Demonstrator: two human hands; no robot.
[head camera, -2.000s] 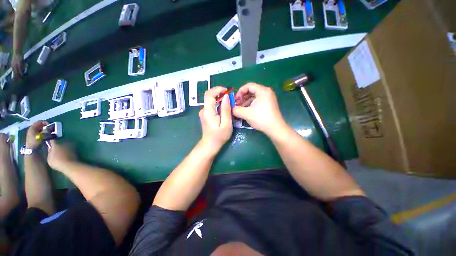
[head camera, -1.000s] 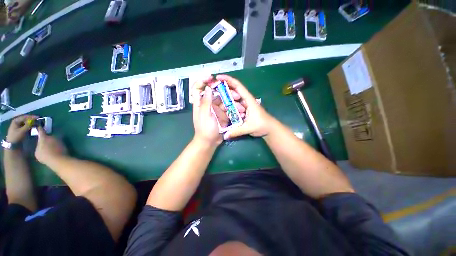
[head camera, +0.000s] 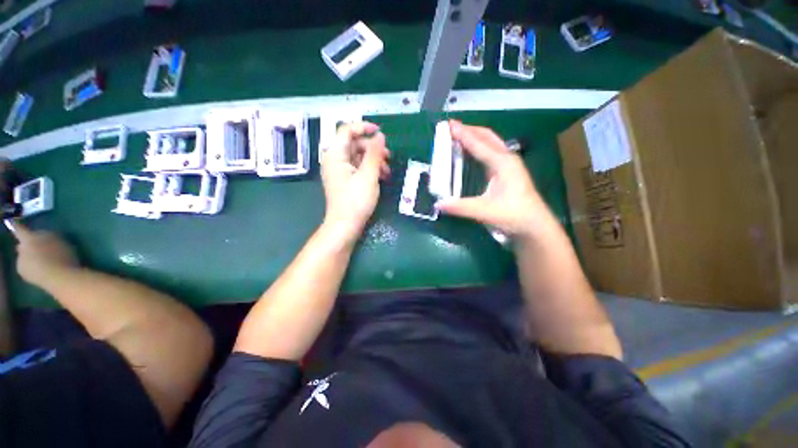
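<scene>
My right hand (head camera: 500, 184) grips a white housing half (head camera: 447, 162) by its ends, held on edge over the bench; its inside is turned out of view. A white open frame (head camera: 409, 194) lies flat on the green bench just left of and partly behind it. My left hand (head camera: 353, 171) is at a white front frame (head camera: 330, 128) near the metal rail, fingers curled over its right part; whether it grips the frame cannot be told. The mallet is mostly hidden behind my right hand; a bit of its head (head camera: 514, 145) shows.
Stacks of white frames (head camera: 233, 142) stand to the left, with openwork frames (head camera: 138, 194) before them. Housings (head camera: 518, 51) lie on the conveyor beyond the rail (head camera: 560, 101). A grey upright (head camera: 444, 54) rises ahead. An open carton (head camera: 691, 175) stands right. Another worker's arm (head camera: 114, 302) is left.
My hands have moved apart. The housing half is now in my right hand alone, turned on edge. My left hand has moved to the front frame by the rail. The flat open frame is uncovered.
</scene>
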